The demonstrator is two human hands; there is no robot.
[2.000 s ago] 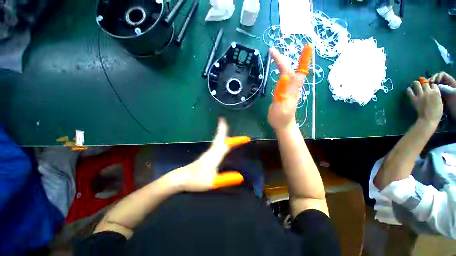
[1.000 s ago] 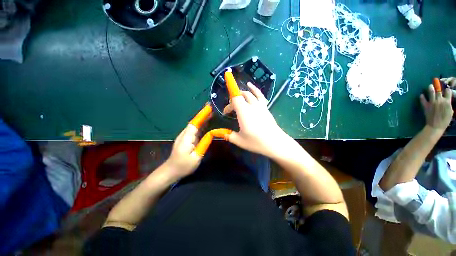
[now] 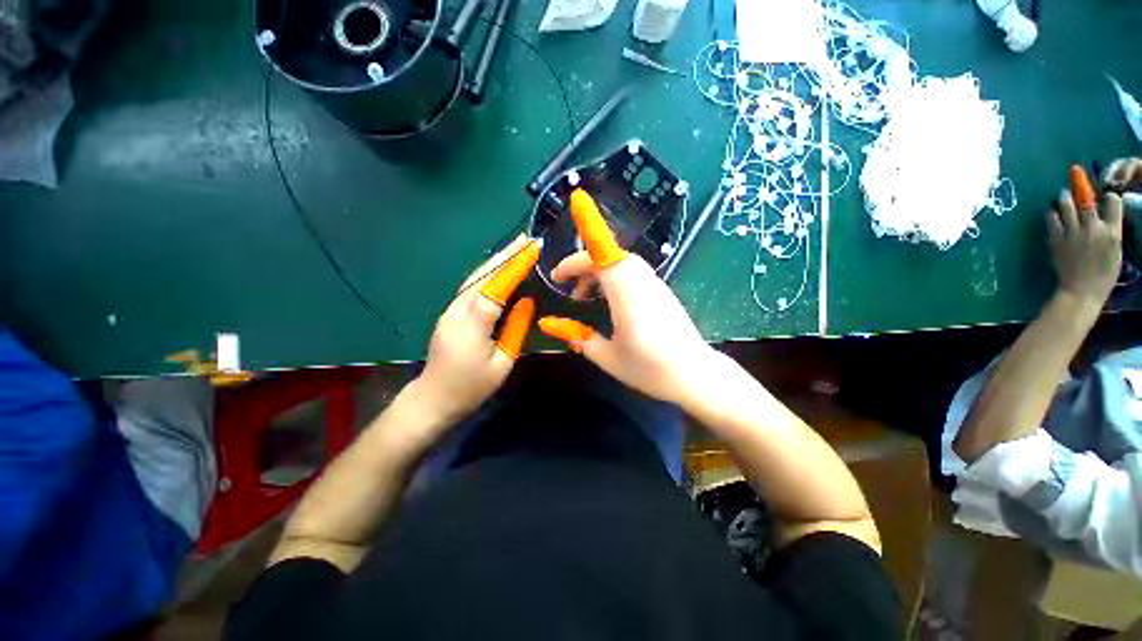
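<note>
The black round housing (image 3: 645, 213) lies on the green bench near its front edge, with small white dots around its rim. Its centre hole is hidden by my right hand. My left hand (image 3: 470, 332), with orange finger cots, is at the housing's left rim, index fingertip against the rim. My right hand (image 3: 639, 307), also with orange cots, reaches over the housing, index fingertip inside near the upper left rim. Its thumb is apart from the index finger. Whether my right fingers pinch a small part is unclear. Black rods (image 3: 580, 140) lie beside the housing.
A large black housing (image 3: 398, 107) stands at upper left. A thin dark cord (image 3: 291, 207) trails across the bench. Tangled white leads (image 3: 776, 163) and a white bundle (image 3: 933, 160) lie to the right. A white bottle (image 3: 659, 18) is behind. Another worker's hand (image 3: 1083, 244) is at far right.
Both hands have come in from apart to the housing. The housing has turned and shifted slightly right. Since the previous frame, my right thumb has drawn away from my left hand.
</note>
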